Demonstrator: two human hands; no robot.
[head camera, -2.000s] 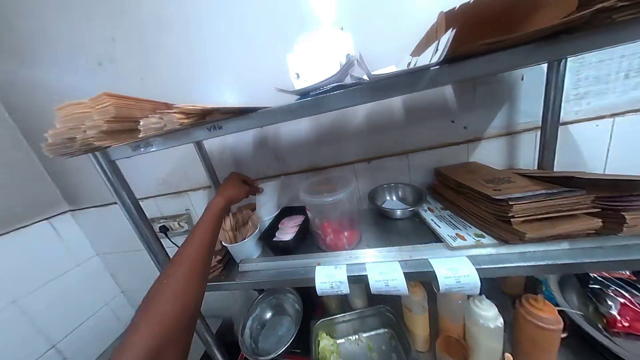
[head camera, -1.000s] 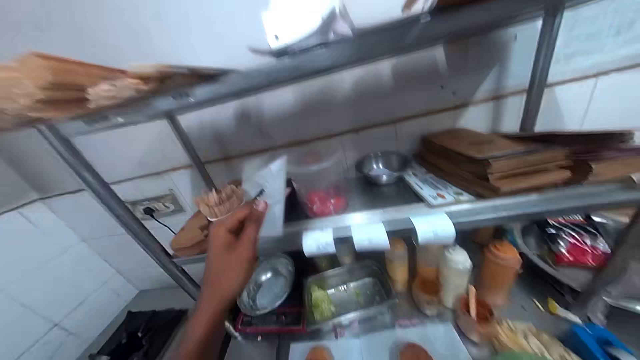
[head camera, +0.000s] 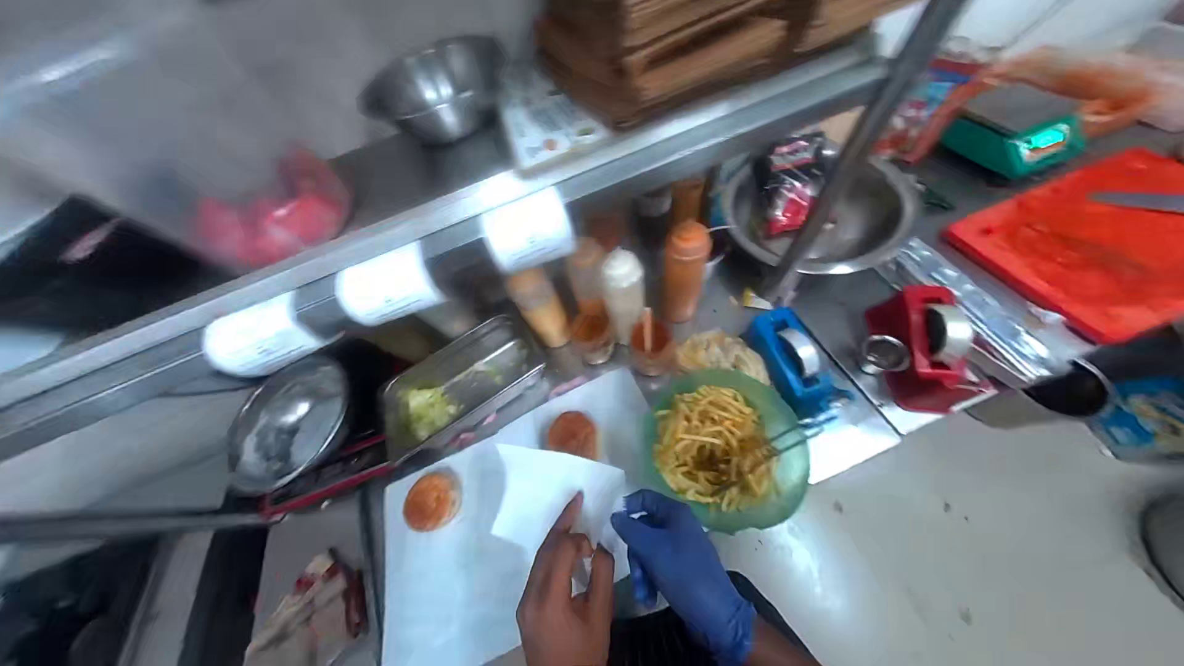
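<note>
My left hand (head camera: 569, 587), bare, holds the lower edge of a folded white paper sheet (head camera: 555, 490) over a white-papered work surface. My right hand (head camera: 680, 564), in a blue glove, pinches the same sheet at its right edge, beside the left hand. Two round orange-brown pieces (head camera: 431, 500), perhaps buns or patties, lie on the white paper liner (head camera: 453, 592). Just right of the sheet, a green bowl (head camera: 791, 481) holds fries (head camera: 708, 444) with metal tongs (head camera: 786, 439) in them.
A steel tray (head camera: 462, 384) with chopped greens and several squeeze bottles (head camera: 684, 268) stand beneath the metal shelf (head camera: 592, 171). A blue tape dispenser (head camera: 786, 361), a red one (head camera: 920, 347) and a red cutting board (head camera: 1082, 240) are at right. Another person's arm (head camera: 980, 92) reaches in at upper right.
My left hand has come down from the shelf with the white paper. The view has swung down and right, bringing in my gloved right hand and the bowl of fries.
</note>
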